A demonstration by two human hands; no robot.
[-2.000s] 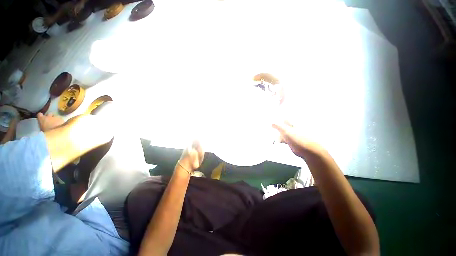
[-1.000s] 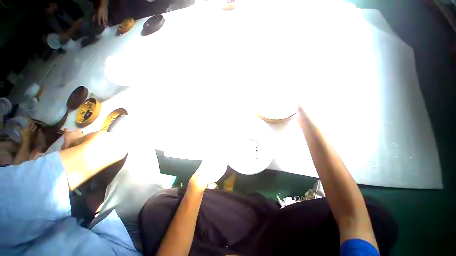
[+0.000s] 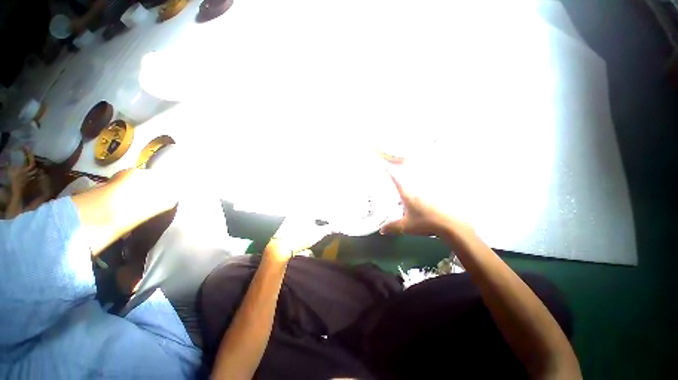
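A white round part [image 3: 363,215], nearly lost in the glare, is at the table's near edge between my hands. My left hand [image 3: 297,233] holds its left side; the fingers are washed out by glare. My right hand [image 3: 413,214] has thumb and fingers around its right rim. A gold base housing [image 3: 392,157] shows only as a small arc just beyond my right fingertips; the rest of it is lost in white.
A neighbour's light blue sleeve [image 3: 46,249] and forearm are close at the left. Beyond lie gold housings [image 3: 114,141] and a dark housing [image 3: 97,119]. A crumpled white item [image 3: 422,275] is near my lap. Strong glare hides much of the white sheet [image 3: 572,200].
My right hand has come back from the gold housing toward me and now grips the white round part. My left hand stays at that part's left side. The view has shifted slightly.
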